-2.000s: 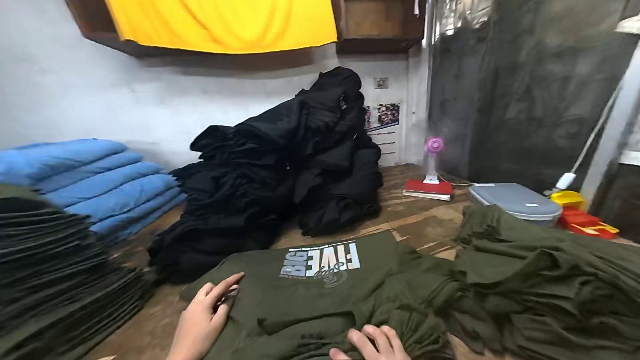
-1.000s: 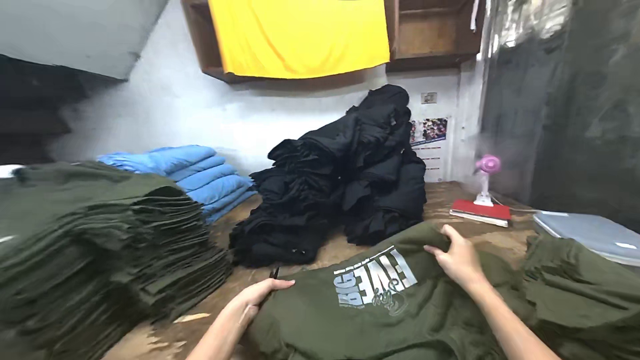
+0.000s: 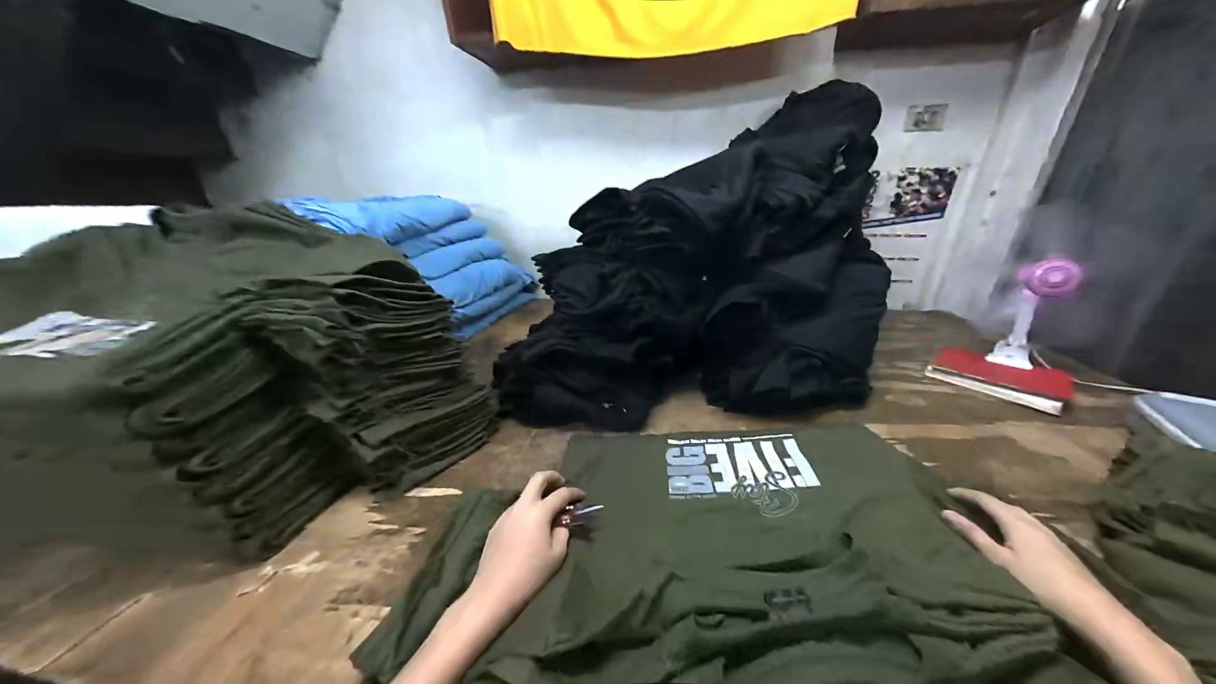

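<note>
An olive-green printed garment (image 3: 741, 541) lies spread on the worn wooden table, smooth at its far part and rumpled nearer me. At its left edge, my left hand (image 3: 532, 537) is closed on a small metal-tipped tool (image 3: 581, 514), perhaps thread snips; most of it is hidden by the fingers. My right hand (image 3: 1012, 541) rests at the garment's right edge, fingers apart, holding nothing. A tall stack of olive-green garments (image 3: 323, 380) stands to the left of my left hand. More olive-green cloth (image 3: 1164, 532) lies at the far right.
Black garments (image 3: 703, 275) are heaped against the wall, with folded blue garments (image 3: 465, 256) to their left. At the back right a small pink-and-white fan (image 3: 1035, 294) stands on a red book or box (image 3: 1016, 378). A grey lidded box (image 3: 1178, 418) sits at the right edge.
My right hand has moved off the printed part to the garment's right edge, and the cloth now lies flatter. The view has turned left since the earliest frame.
</note>
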